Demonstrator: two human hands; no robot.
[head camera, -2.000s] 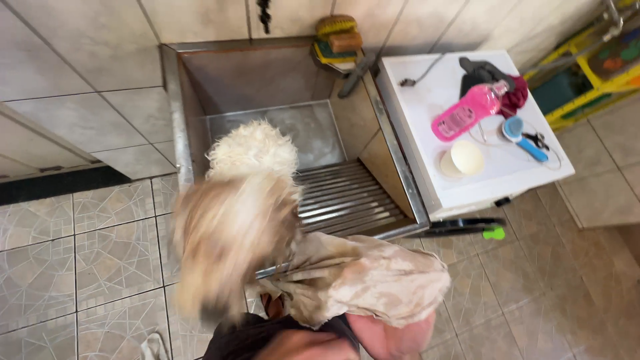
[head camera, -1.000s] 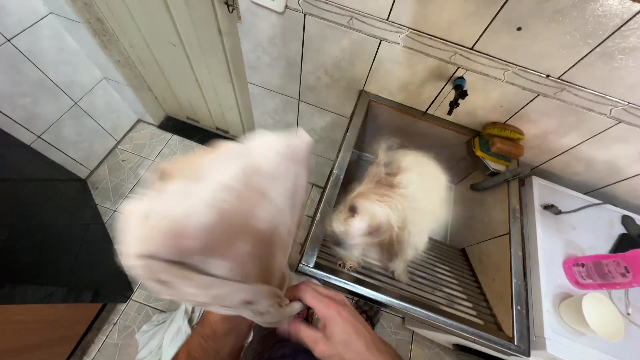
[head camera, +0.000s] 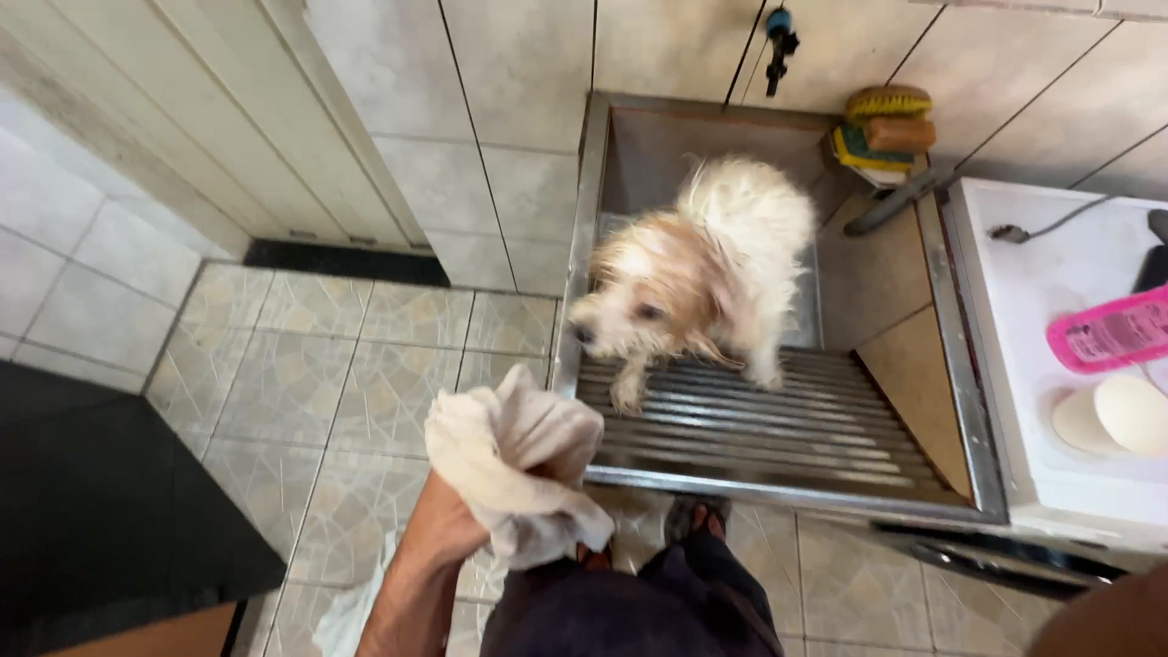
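My left hand (head camera: 465, 511) holds a bunched, off-white cloth (head camera: 520, 456), which covers most of its fingers, just outside the sink's front left corner. A wet white and tan dog (head camera: 748, 219) stands in the steel-rimmed laundry sink (head camera: 794, 497), its head turned toward the cloth and its front paws on the ribbed washboard part. Dog and cloth do not touch. At the lower right edge is a blurred bit of skin, perhaps part of my right arm; my right hand itself is out of view.
A white surface (head camera: 1013, 365) to the right bears a pink bottle (head camera: 1113, 330), a white cup (head camera: 1131, 415) and a cable. A scrub brush (head camera: 890, 100) and sponge sit at the sink's back corner, below a wall tap (head camera: 778, 50). A dark cabinet (head camera: 119, 511) stands at left.
The cloth, spread out and held by both hands a second ago, is now bunched in my left hand. My right hand has left it. The dog's head has come up toward the sink's left rim.
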